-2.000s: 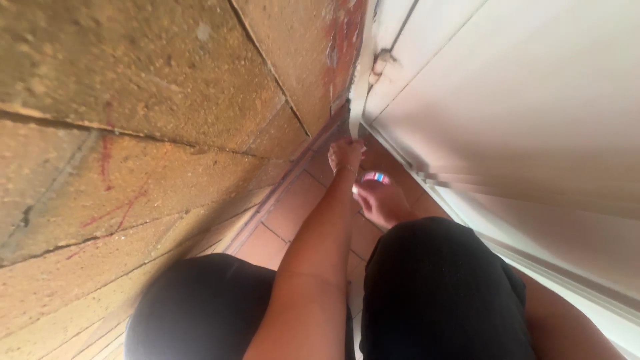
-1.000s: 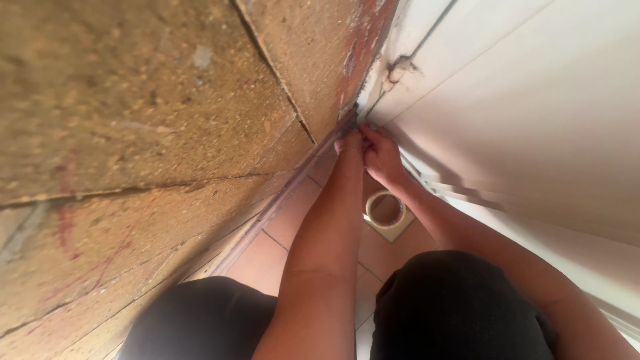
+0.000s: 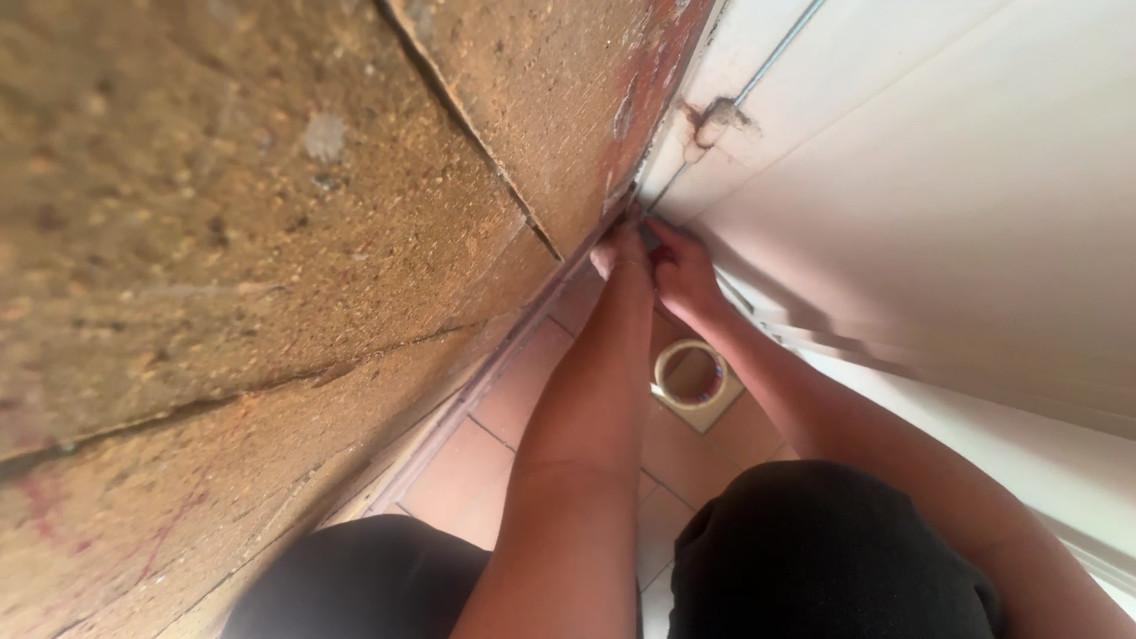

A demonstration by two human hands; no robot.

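Observation:
My left hand (image 3: 621, 248) reaches low into the corner where the stone-block wall meets the white panelled surface; its fingers are mostly hidden. Close beside it on the right, my right hand (image 3: 682, 266) has its fingers bent and index finger toward the same corner. Whether either hand holds anything cannot be made out. A roll of masking tape (image 3: 664, 364) lies below my right hand, between my forearms, over a pale square floor piece (image 3: 706, 417).
The rough tan block wall (image 3: 337, 222) fills the left side. To the right stands the white panelled surface (image 3: 932, 204), with a thin metal rod (image 3: 781, 53) passing a rough patch (image 3: 721, 122). Tiles (image 3: 461, 479) cover the floor, and my knees in black cloth are at the bottom.
Two seconds ago my right hand was lower, by the tape roll; it has moved up beside my left hand. The roll now lies apart from my hands. The view has shifted slightly.

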